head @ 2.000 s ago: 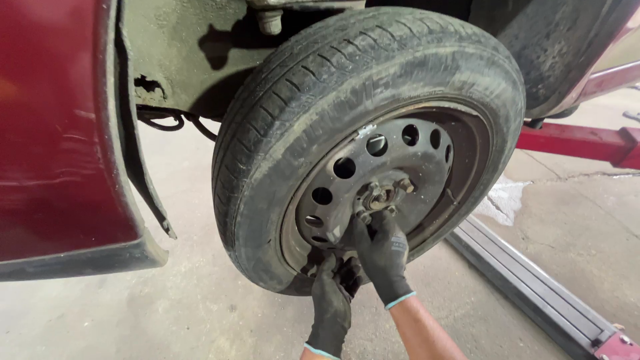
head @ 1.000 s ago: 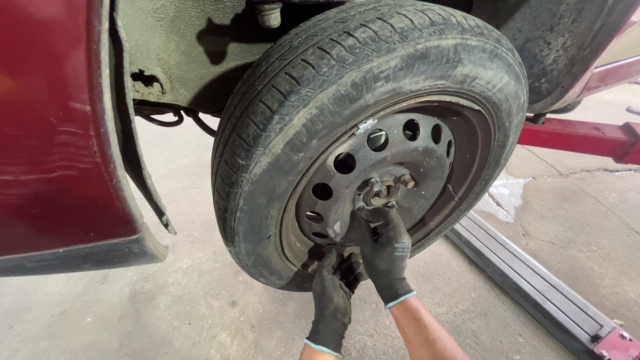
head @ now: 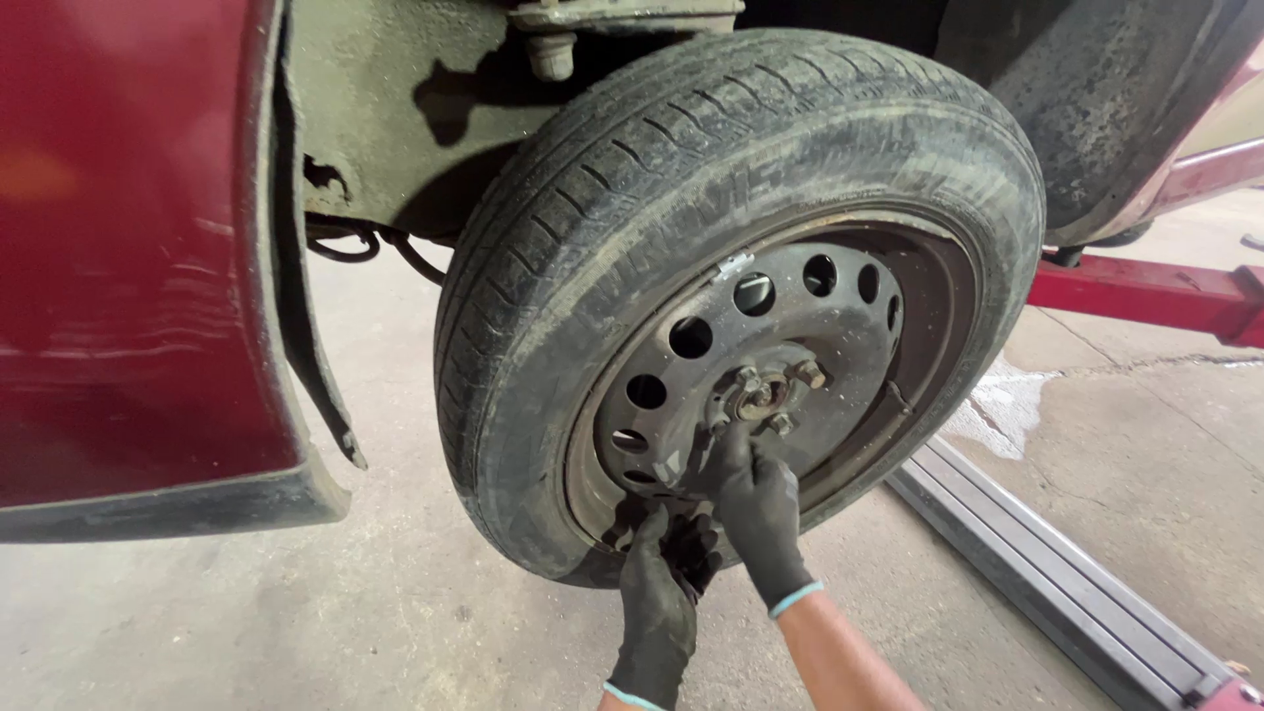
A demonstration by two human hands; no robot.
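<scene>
A worn car tire (head: 553,326) on a dark steel wheel rim (head: 839,296) hangs in the wheel arch of a red car. Several wheel bolts (head: 810,373) stand out around the hub centre (head: 760,395). My right hand (head: 755,494), in a black glove, is at the rim just below the hub, its fingers bent; whether it grips anything is hidden. Lower and to the left, my left hand (head: 662,583), gloved too, is cupped palm up at the bottom of the rim. Dark shapes lie at its fingers, and I cannot tell whether it holds something.
The red body panel (head: 128,247) with its loose liner edge (head: 316,365) is on the left. A red lift arm (head: 1145,291) extends at the right, above a grey metal floor rail (head: 1047,573). A suspension part (head: 551,57) shows above the tire. Beneath is concrete floor (head: 296,612).
My right hand has drawn down slightly from the hub, where a bolt now shows in front of the fingers. My left hand stays low by the rim.
</scene>
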